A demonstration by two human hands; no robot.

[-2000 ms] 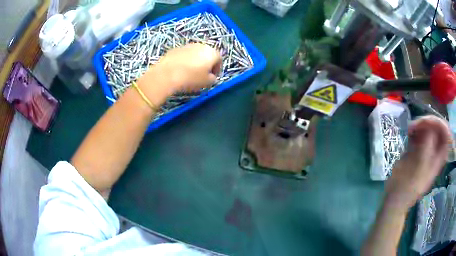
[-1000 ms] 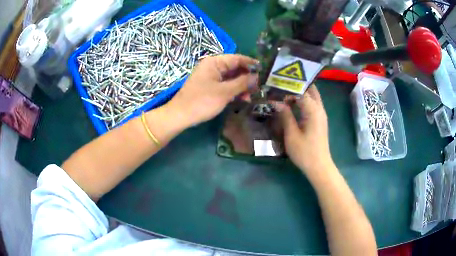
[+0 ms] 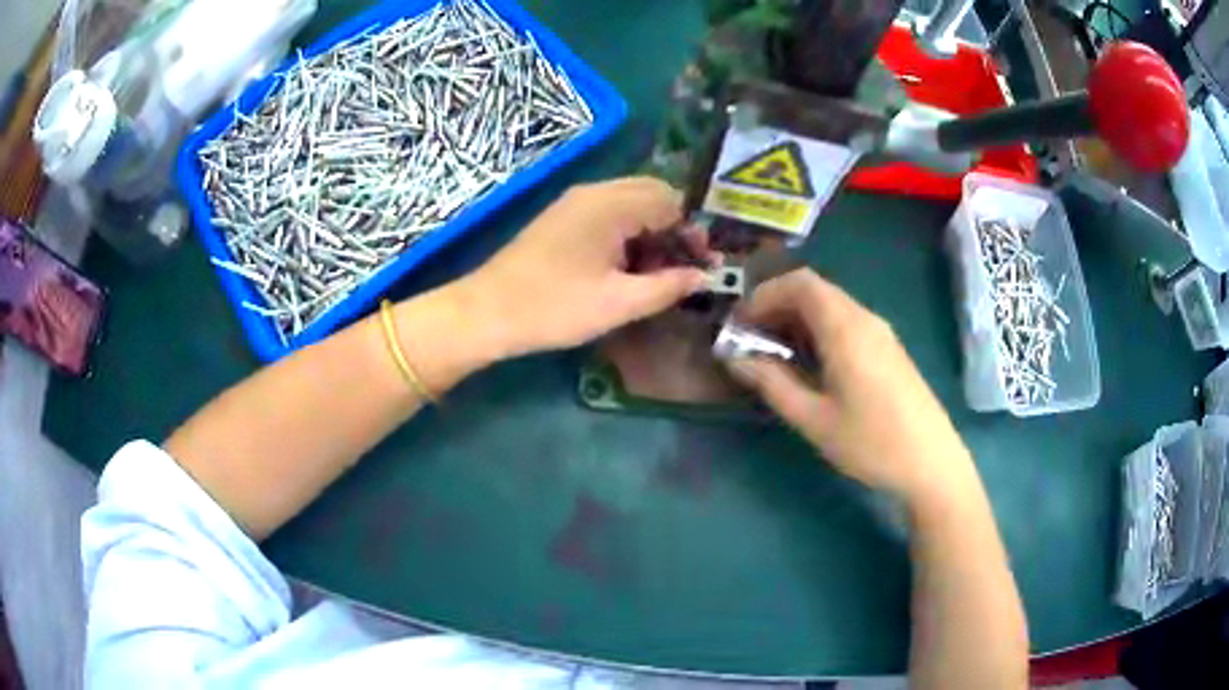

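My left hand point(image 3: 573, 270) is at the press, its fingertips on a small metal block point(image 3: 727, 280) with a dark hole, under the ram. My right hand point(image 3: 842, 378) is just right of it, low over the brown base plate point(image 3: 654, 357), with a shiny silver piece point(image 3: 758, 342) between thumb and fingers; its exact shape is blurred. The warning label plate point(image 3: 778, 181) is on the press front above the hands. The hands hide most of the holding fixture and part of the base plate.
The blue tray point(image 3: 427, 256) heaped with pins is left of the press. The press lever's red knob point(image 3: 1139, 107) juts out right, above a clear plastic box point(image 3: 1093, 384) of pins. A red bin point(image 3: 930, 81) is behind. A phone point(image 3: 51, 299) and clear jar point(image 3: 77, 124) are far left.
Two seconds ago my left hand was in the tray and my right hand near the knob; both came to the press. Since one second ago, my right hand has drawn down slightly, showing a silver piece.
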